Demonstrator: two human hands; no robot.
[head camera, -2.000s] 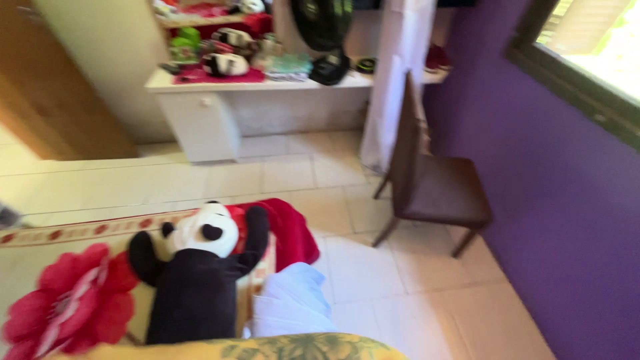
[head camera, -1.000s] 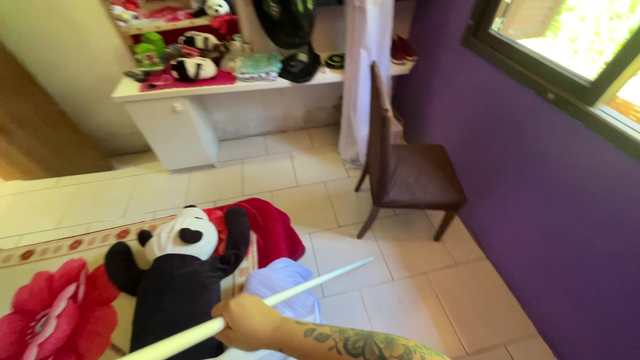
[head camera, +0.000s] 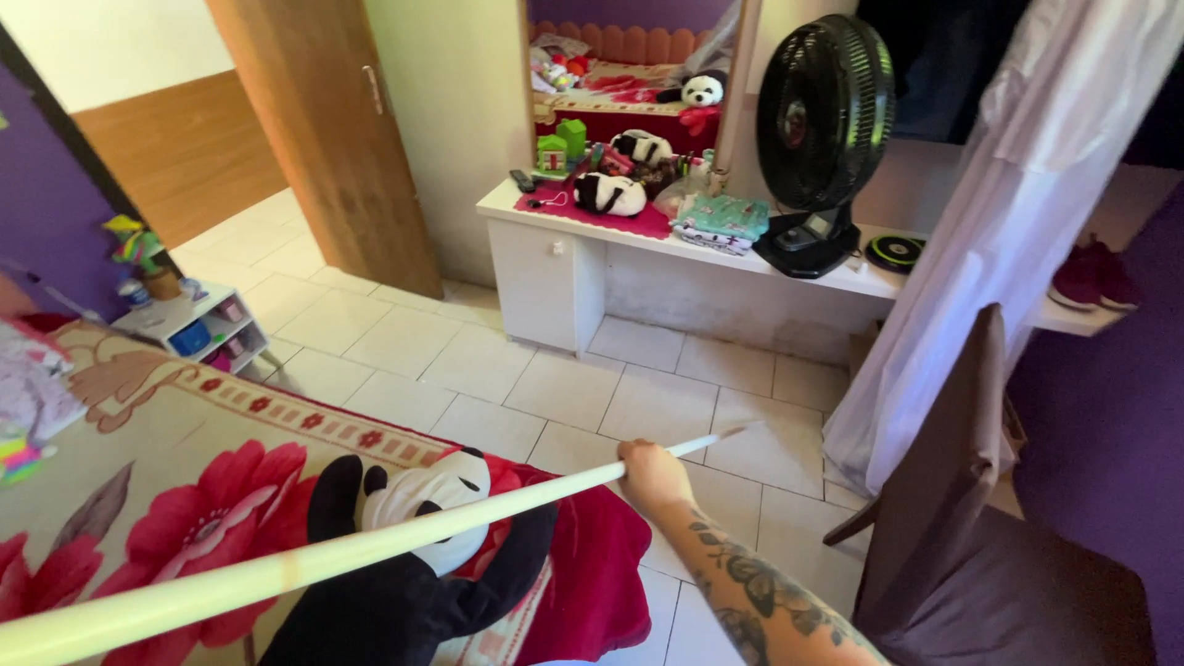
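Note:
My right hand (head camera: 653, 476), on a tattooed forearm that enters from the lower right, is closed around a long pale pole (head camera: 388, 529). The pole slants from the lower left corner up to the right, its far end thin and blurred over the tiled floor (head camera: 564, 388). Beneath the pole, a black and white plush panda (head camera: 370, 601) lies on the bed's floral blanket (head camera: 305, 462), its head partly covered by the pole. My left hand is out of view.
A brown chair (head camera: 1008, 573) stands at the right beside a white curtain (head camera: 980, 240). Ahead, a white desk (head camera: 536, 268) holds a black fan (head camera: 819, 139), folded cloths (head camera: 721, 222) and plush toys. At the left are a small white shelf (head camera: 203, 314) and a wooden door (head camera: 342, 139).
My right hand and the pole, absent in the oldest frame, came into view and remain in view now. The view has swung left, showing the door and small shelf.

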